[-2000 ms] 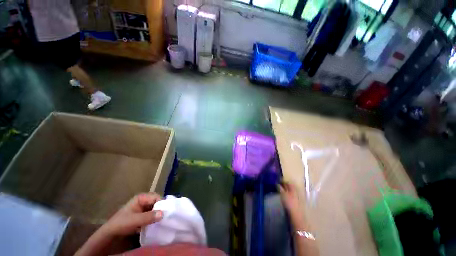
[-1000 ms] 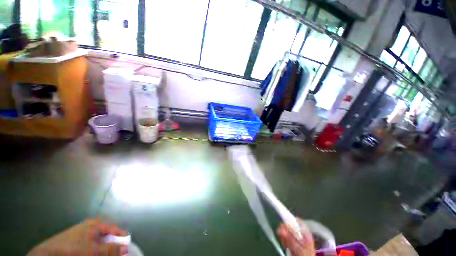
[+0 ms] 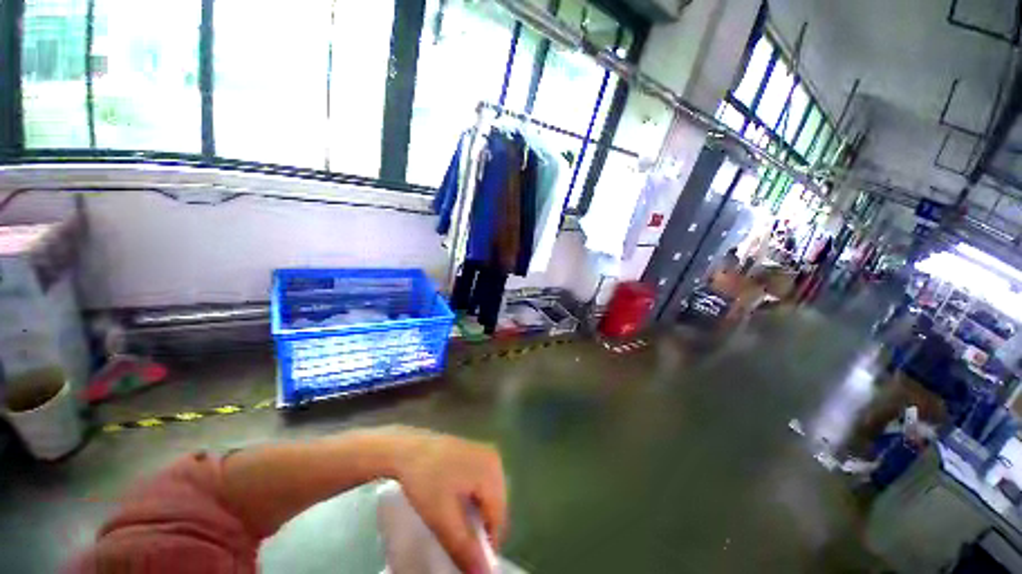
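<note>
My left hand [image 3: 452,493] reaches in from the lower left at the bottom of the head view, the forearm coming out of a pink-red sleeve. Its fingers are closed on a white garment [image 3: 406,536], which hangs below and behind the hand and is cut off by the bottom edge. A thin white strip or edge shows between the fingers; I cannot tell whether it is cloth or part of a hanger. My right hand is out of the picture.
A blue slatted crate [image 3: 364,350] stands on the floor ahead by the wall. Clothes hang on a rack [image 3: 499,207] behind it. A pale bucket [image 3: 43,413] is at left, a red container [image 3: 628,309] farther right. A worktable [image 3: 936,510] is at lower right.
The view has turned right and moved nearer the blue crate. My left hand has come towards the middle with the white garment. My right hand and the white hanger it held have left the picture.
</note>
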